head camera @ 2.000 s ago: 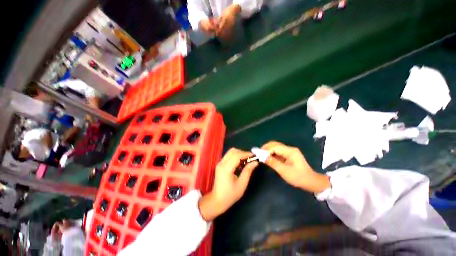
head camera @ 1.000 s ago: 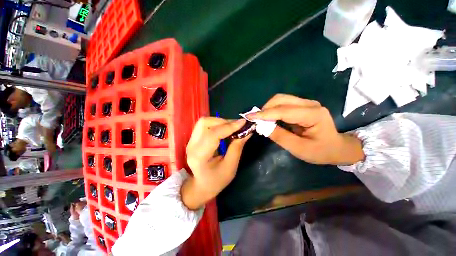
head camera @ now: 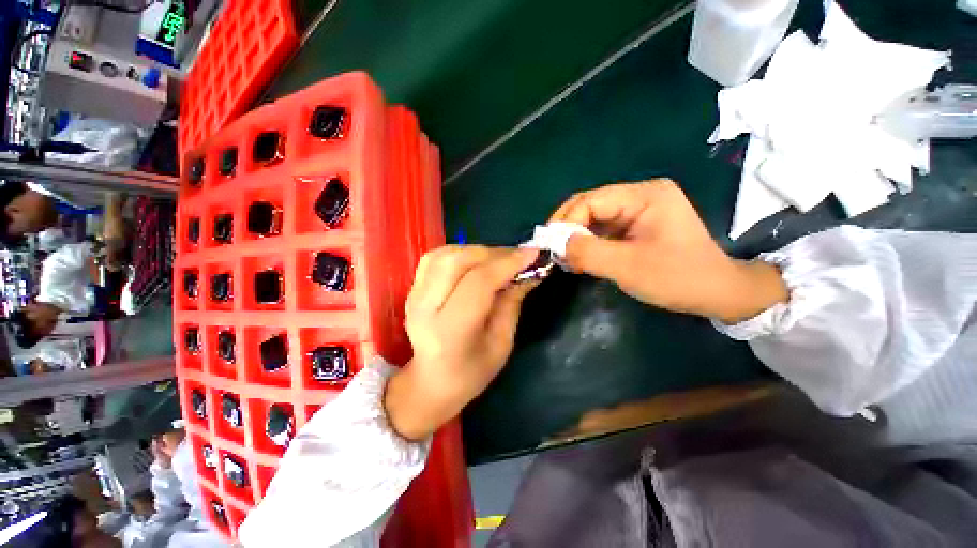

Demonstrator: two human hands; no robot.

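My left hand (head camera: 463, 326) is bare and holds a small glossy black unit (head camera: 535, 268) between thumb and fingers. The fingers cover most of the unit. My right hand (head camera: 654, 248) pinches a small folded white wipe (head camera: 559, 238) against the unit's upper end. A red-orange foam tray (head camera: 298, 317) lies at the left, on a stack of like trays, with black units in its pockets. My left sleeve covers its lower right part.
White wipes (head camera: 825, 123) lie in a pile at upper right. A squarish translucent bottle (head camera: 739, 39) stands beside them, and a clear barrel (head camera: 945, 111) lies at the right edge. An empty foam tray (head camera: 238, 66) is at upper left. People in white sit at far left.
The view has swung round and closer since the first frame. Since the second frame, my right fingers have curled in more, and the wipe has shifted slightly on the unit.
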